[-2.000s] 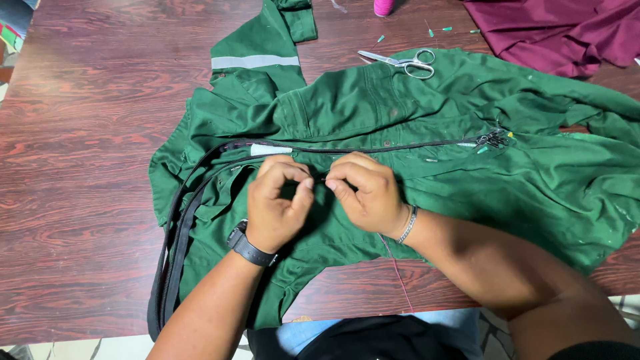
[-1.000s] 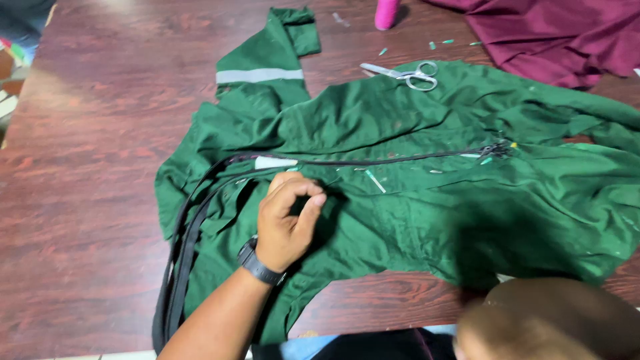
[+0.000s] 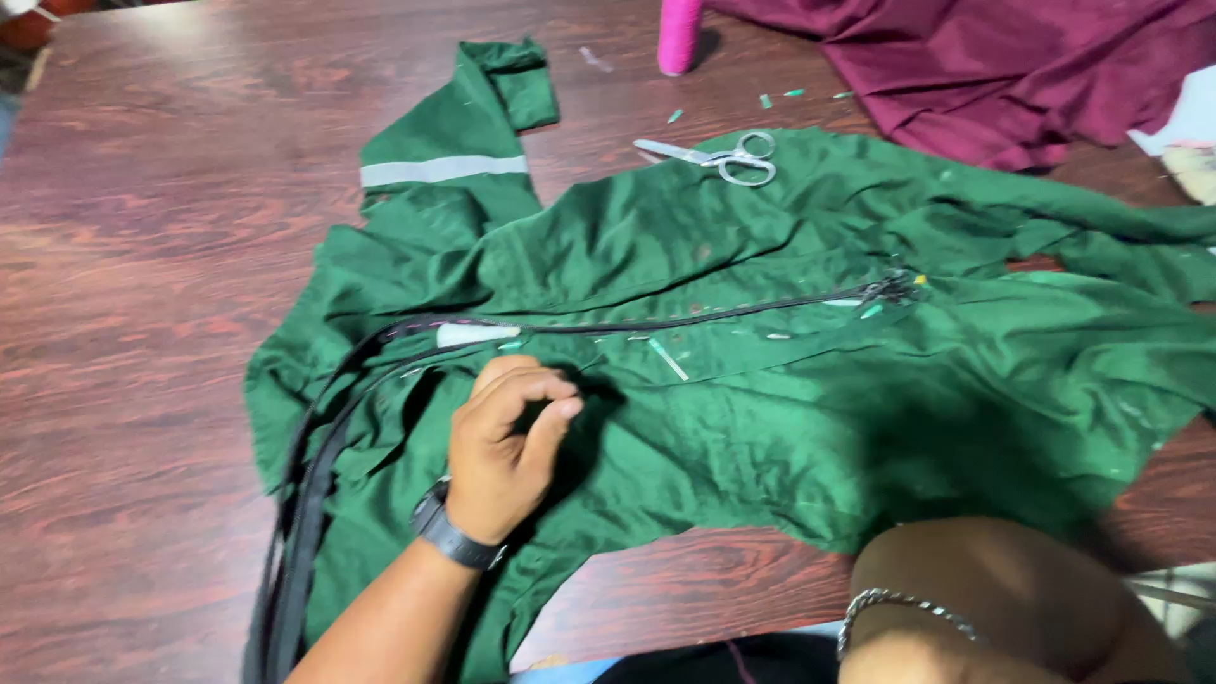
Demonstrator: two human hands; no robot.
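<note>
A green garment with a reflective sleeve band (image 3: 444, 170) lies spread on the table. A long black zipper (image 3: 684, 326) runs across it and curves down over its left end. My left hand (image 3: 508, 442), with a black watch, hovers over the garment just below the zipper, thumb and index finger brought together; whether something thin is between them cannot be told. My right hand (image 3: 902, 660) is at the bottom edge, mostly cut off below a chain bracelet, near my body, its fingers hidden. Metal scissors (image 3: 722, 160) rest on the garment's upper edge.
A pink thread spool (image 3: 679, 36) stands at the table's far side. Maroon cloth (image 3: 950, 76) lies at the upper right. Small green scraps (image 3: 794, 93) are scattered beside the spool and on the garment. The wood-grain table (image 3: 142, 285) extends to the left.
My right hand has moved away from my left hand, down towards my body at the bottom edge. My left hand stays over the garment near the zipper.
</note>
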